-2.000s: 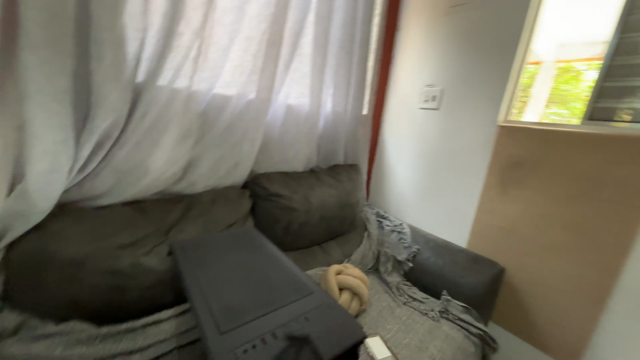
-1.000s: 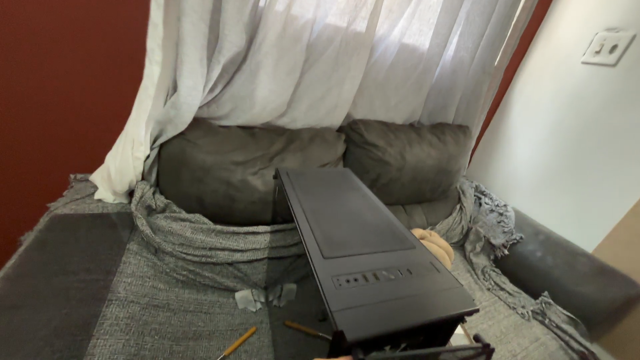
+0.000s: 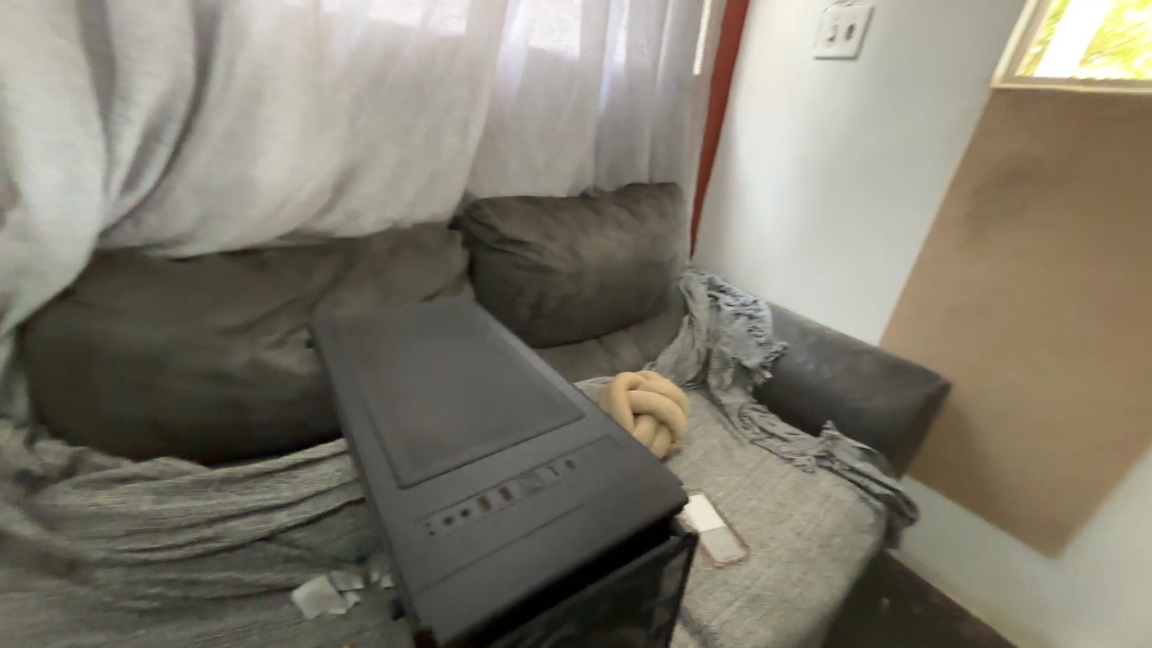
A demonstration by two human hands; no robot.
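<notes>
A black computer tower case (image 3: 504, 468) stands on the sofa in the head view, its top panel with a row of ports and buttons facing up. Its front panel (image 3: 603, 594) shows at the lower edge, with a dark gap above it. Neither my left hand nor my right hand is in view, so what they hold or touch is hidden. Right of the case lies a phone (image 3: 717, 529), and behind that a beige knotted cushion (image 3: 646, 409). Crumpled pale scraps (image 3: 326, 596) rest on the cover to the left of the case.
A grey woven throw (image 3: 783, 513) covers the sofa seat. Dark back cushions (image 3: 576, 261) stand below a sheer curtain (image 3: 342, 117). The sofa's armrest (image 3: 846, 387) is at the right, beside a wall with a switch plate (image 3: 842, 32).
The view has swung right since one second ago. Two thin orange-handled tools and part of a hand near the front of the case, seen then, are out of view now.
</notes>
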